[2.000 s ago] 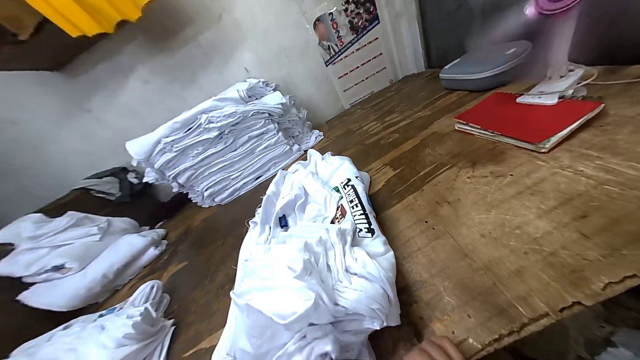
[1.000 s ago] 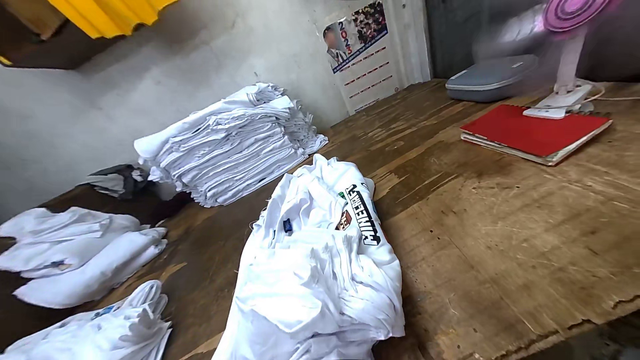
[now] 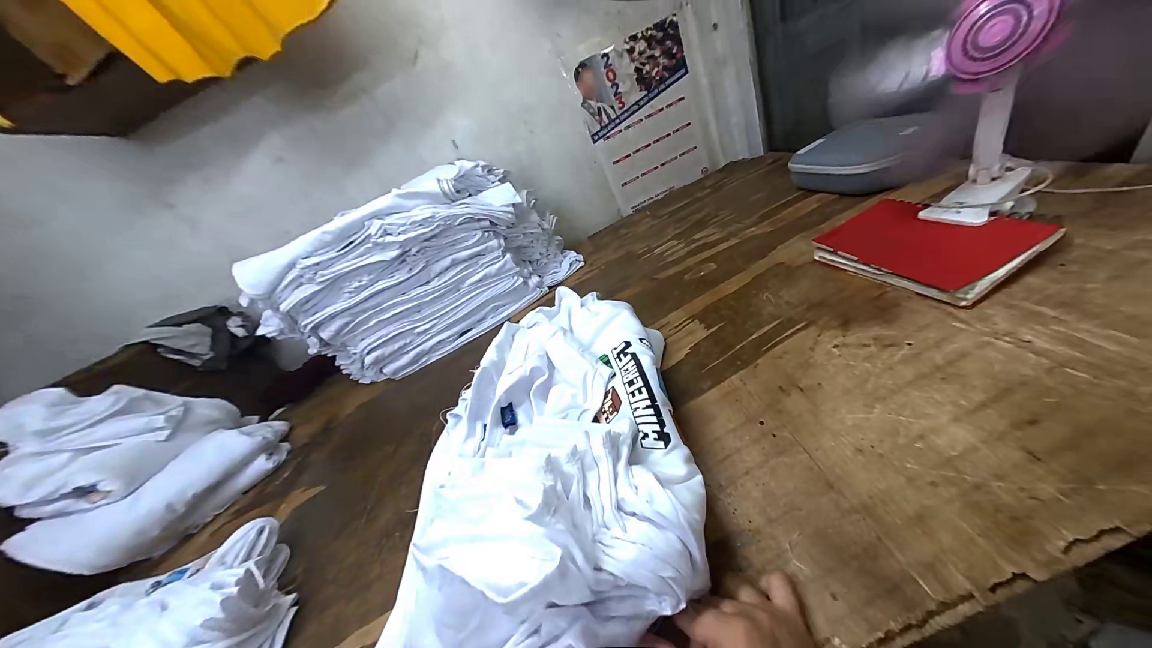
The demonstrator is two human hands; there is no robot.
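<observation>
A bundle of white printed shirts lies on the wooden table, with a dark Minecraft print on its upper right side and a small blue label in the folds. At the bottom edge of the head view, one hand, seemingly my right hand, touches the bundle's lower right side. Its fingers are partly hidden by the cloth and cut off by the frame, so whether it grips the fabric cannot be told. My left hand is out of view.
A tall stack of folded white cloth stands by the wall. More white garments and a white pile lie left. A red notebook, a pink and white fan and a grey case sit back right. Yellow cloth hangs above.
The hand at the lower right of the bundle shows two seconds ago, is out of sight one second ago, and is visible again now. The bundle has not plainly moved.
</observation>
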